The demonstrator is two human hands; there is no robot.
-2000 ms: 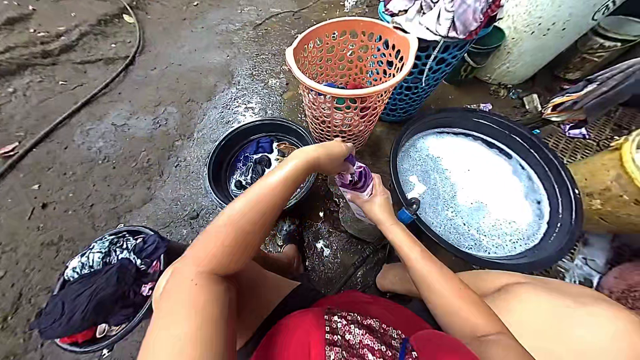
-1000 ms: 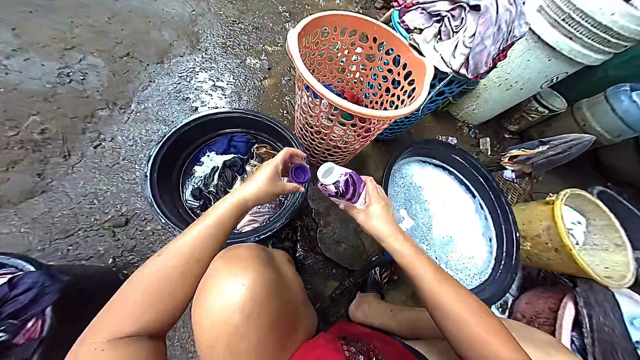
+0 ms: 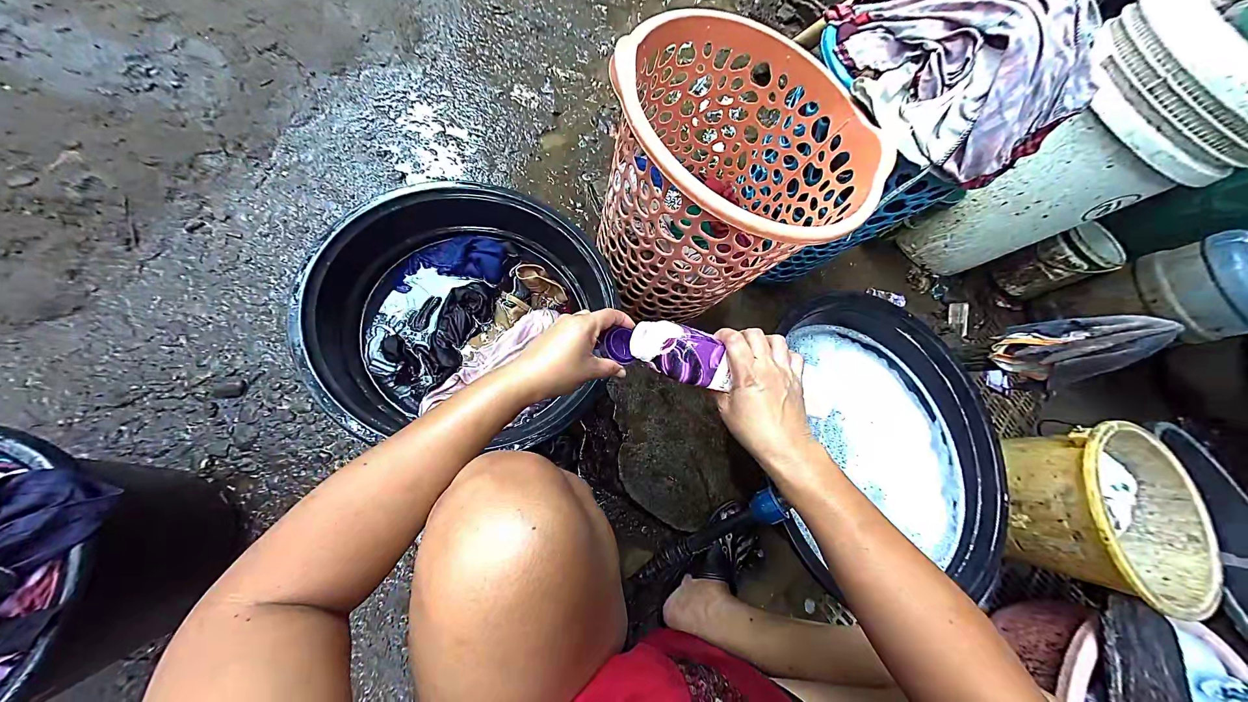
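Note:
My left hand [image 3: 575, 353] pinches a purple cap [image 3: 615, 344] between thumb and fingers, its hollow side showing. My right hand [image 3: 765, 385] grips a purple and white plastic bottle [image 3: 684, 357] by its lower part. The bottle is tilted, its white neck against or just at the cap's rim; whether liquid flows cannot be seen. Below and left of the cap, a black basin [image 3: 336, 292] holds wet clothes [image 3: 463, 317] in water. Right of my right hand stands a black basin [image 3: 975, 468] of water covered by white suds [image 3: 877, 429].
An orange perforated laundry basket [image 3: 673, 234] stands behind my hands. Beside it a blue basket [image 3: 834, 249] bears piled cloth [image 3: 975, 78]. A yellow bucket [image 3: 1053, 507] and white buckets [image 3: 1043, 195] are at right. A dark tub of clothes [image 3: 73, 595] is at lower left. A stone [image 3: 673, 448] lies between the basins.
The bottle and cap, apart one second ago, have come together, and the bottle is tipped further toward the cap. Two seconds ago both hands were close together around the bottle. The view has shifted.

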